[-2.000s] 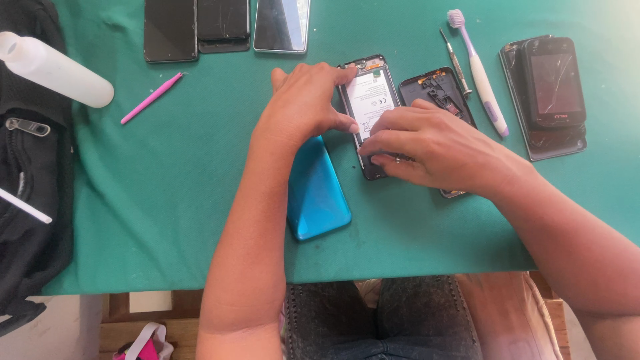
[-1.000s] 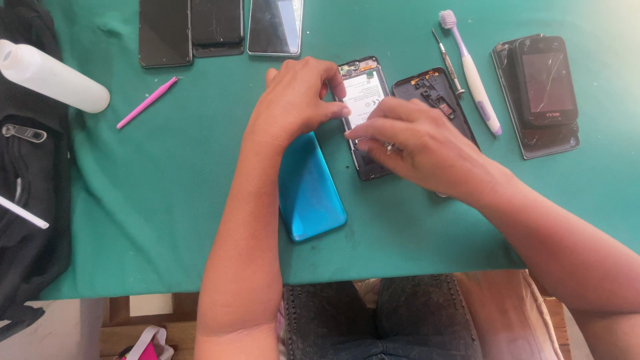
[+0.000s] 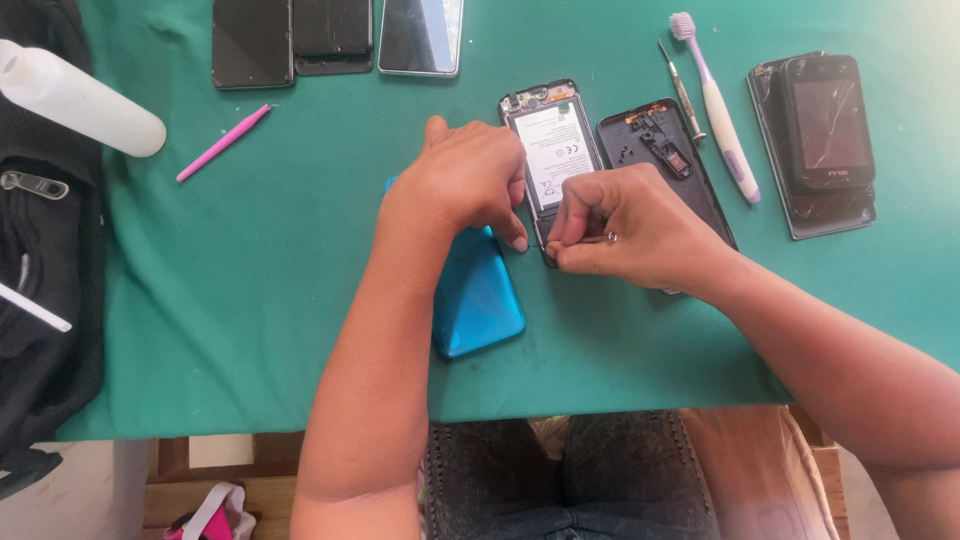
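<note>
An opened smartphone (image 3: 553, 150) with its white battery exposed lies on the green cloth. My right hand (image 3: 634, 225) is over its lower end, fingertips pinched on a thin metal tool, perhaps a small screwdriver or tweezers, that is mostly hidden. At the phone's left edge, my left hand (image 3: 465, 180) has its fingers curled and thumb pointing down near the lower corner; nothing shows in its grasp. Partly under the left wrist lies a blue phone back cover (image 3: 480, 300). A black phone housing (image 3: 705, 199) with loose small parts in it sits right of the opened phone, partly behind my right hand.
A precision screwdriver (image 3: 682, 94) and a toothbrush (image 3: 724, 127) lie at the upper right, beside stacked cracked phones (image 3: 829, 120). More phones (image 3: 253, 45) line the far side. On the left are a pink pen-like tool (image 3: 223, 144), a white bottle (image 3: 90, 101) and a black bag (image 3: 52, 300).
My left hand has come away from the phone's upper part, with its thumb now lower beside the edge. My right hand has moved down toward the phone's lower end.
</note>
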